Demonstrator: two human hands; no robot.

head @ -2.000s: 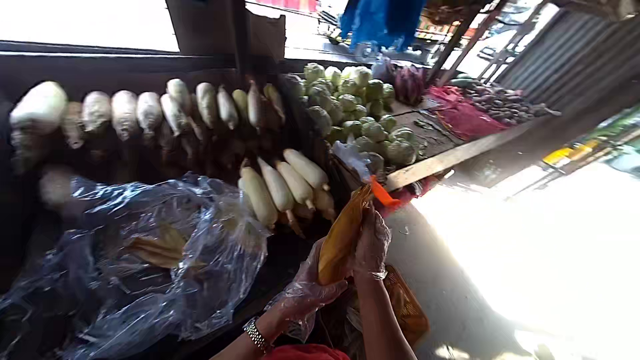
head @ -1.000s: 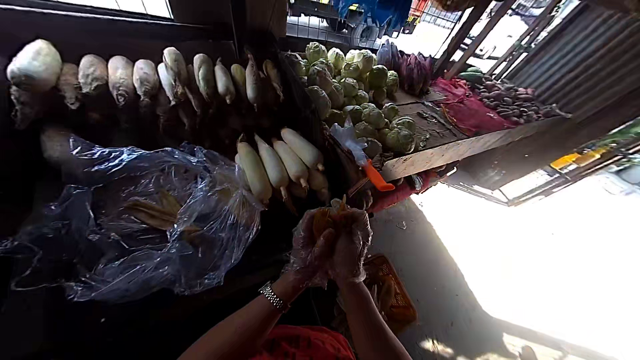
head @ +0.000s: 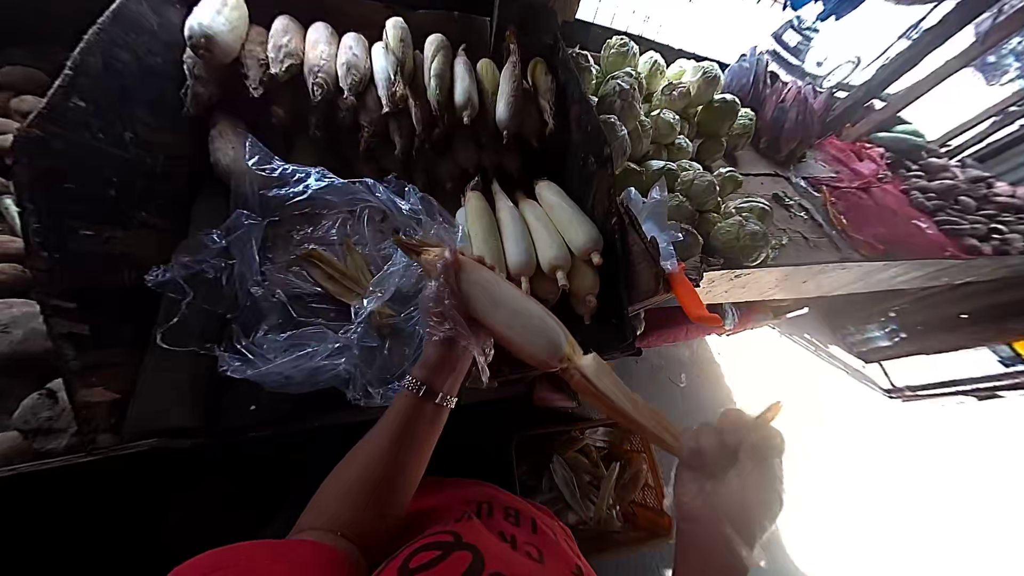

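Observation:
An ear of corn (head: 512, 314) in pale husk lies slantwise between my hands. My left hand (head: 452, 300), in a clear plastic glove, grips its silk end. My right hand (head: 730, 464) is closed on a dry outer husk strip (head: 620, 396), which stretches from the ear's stem end. Behind my left hand are several pale ears of corn (head: 516, 236) side by side. A crumpled clear plastic bag (head: 280, 240) with loose dry husks (head: 340, 276) lies to the left. Under my arms stands an orange crate (head: 652, 480) holding husks (head: 592, 480).
A row of husked-on corn ears (head: 320, 60) lines the back of the dark bin. Green round vegetables (head: 696, 188) are heaped on the wooden stall at right, near an orange handle (head: 692, 300) in plastic. Beyond are a red sheet (head: 880, 200) and a pile of small root vegetables (head: 960, 200).
My hands, close together before, are now wide apart, the left over by the plastic bag and the right out to the lower right. The outer husk is now pulled back off the ear.

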